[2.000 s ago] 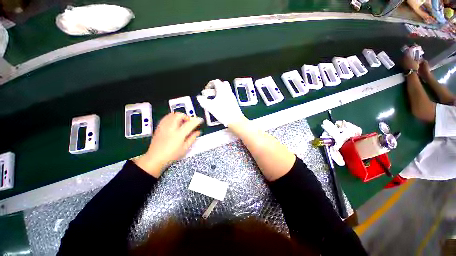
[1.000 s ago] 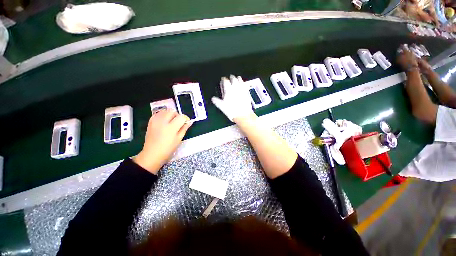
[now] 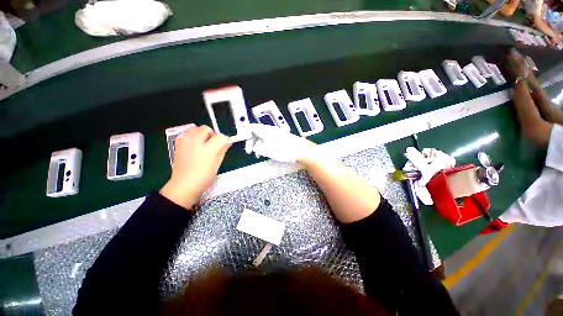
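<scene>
A white plastic housing [image 3: 237,105] with a large window is tilted up above the green belt, a reddish strip along its far edge. My bare left hand [image 3: 197,157] grips its near edge with fingertips. My right hand [image 3: 276,144], in a white glove, is closed at its near right corner; its fingertips are partly hidden. Another housing [image 3: 175,133] lies behind my left fingers, partly covered. A further housing [image 3: 276,117] lies on the belt just beyond my glove.
More housings [image 3: 306,117] line the conveyor belt [image 3: 154,80], edged by a pale rail [image 3: 364,139]. Bubble wrap [image 3: 216,228] bears a white pad [image 3: 260,226] and a thin pale stick. At right are a red bin [image 3: 457,210], crumpled white gloves, a black-handled tool and another person's arms.
My gloved hand has moved left and down to the housing's corner. The housing in my left hand is raised and tilted. The housings at left have shifted further left along the belt.
</scene>
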